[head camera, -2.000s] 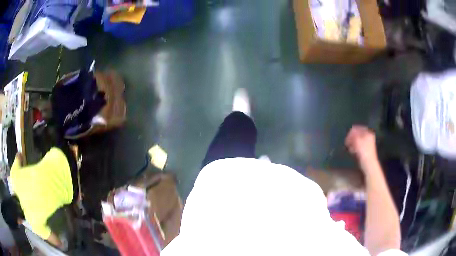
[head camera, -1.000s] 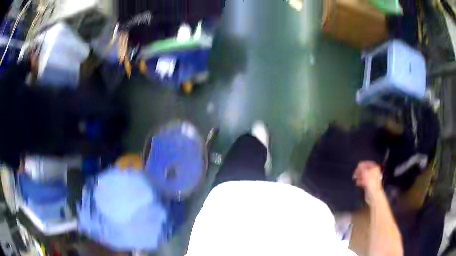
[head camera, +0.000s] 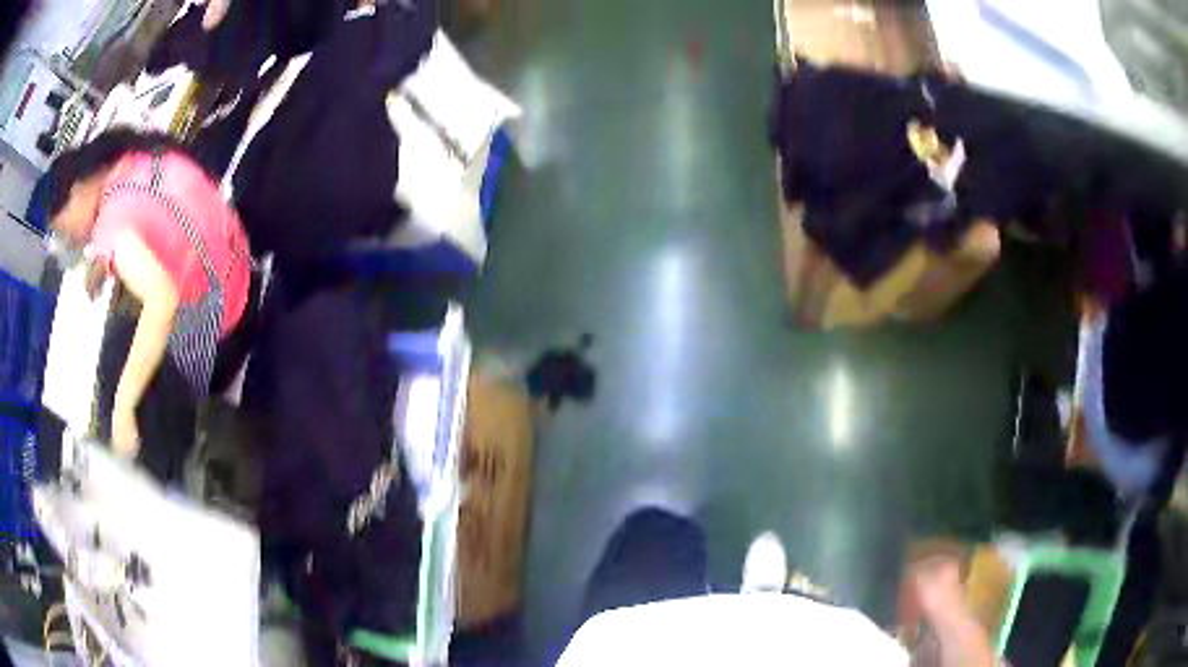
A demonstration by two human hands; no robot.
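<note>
No garment or tool is in a hand that I can see. My right hand [head camera: 938,586] is low at the right, blurred, and its fingers cannot be made out clearly. My left hand is not in view. Nearest in front of me is the glossy green floor [head camera: 730,430], with my white shoe [head camera: 765,563] and dark trouser leg [head camera: 648,560] over it. A small dark scrap [head camera: 562,374] lies on the floor ahead, left of centre.
A brown carton [head camera: 495,502] and dark cloth [head camera: 326,443] line the left. A person in a red top [head camera: 176,235] bends over a bench at far left. A carton [head camera: 899,280] heaped with dark cloth stands ahead right. A green-rimmed basket [head camera: 1107,567] is at lower right.
The view has moved along the floor; the blue stool, pale blue crate and light blue bundle are gone. Cartons, dark cloth and the person in red have come in. My right hand is lower.
</note>
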